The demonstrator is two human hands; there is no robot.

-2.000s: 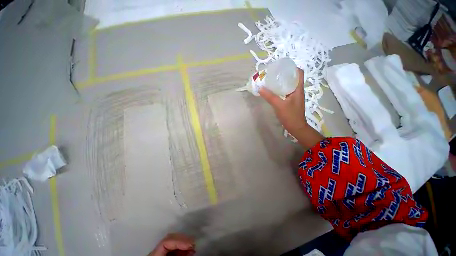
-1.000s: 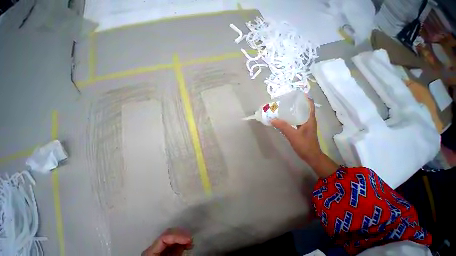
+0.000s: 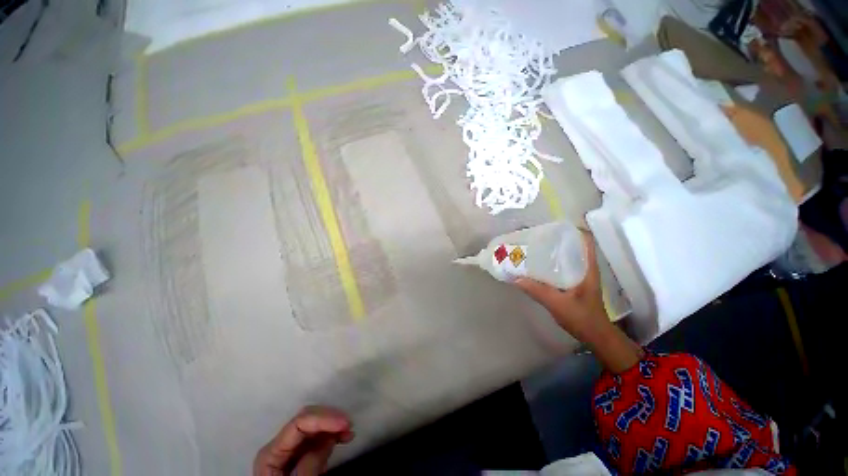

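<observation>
My right hand point(image 3: 578, 299) is closed around the glue bottle point(image 3: 549, 253), a translucent squeeze bottle with red and yellow hazard marks. The bottle lies sideways in the hand, its thin nozzle pointing left over the grey-beige table covering point(image 3: 251, 353). My left hand point(image 3: 305, 441) is at the bottom edge, partly cut off, with fingers curled; nothing shows in it. Dried glue marks outline two long arm shapes on the covering. White panels point(image 3: 702, 232) with two arms lie in a soft pile right of the bottle.
A heap of curly white strips point(image 3: 502, 121) lies above the bottle. A longer white strip bundle point(image 3: 33, 395) is at lower left, with a crumpled white scrap point(image 3: 74, 279) above it. Yellow tape lines point(image 3: 325, 209) cross the covering. Part of another person point(image 3: 790, 42) shows at upper right.
My right hand has moved the glue bottle down and slightly right, away from the curly strips. The view has shifted, so the table things appear further left and up. My left hand stays near the bottom edge.
</observation>
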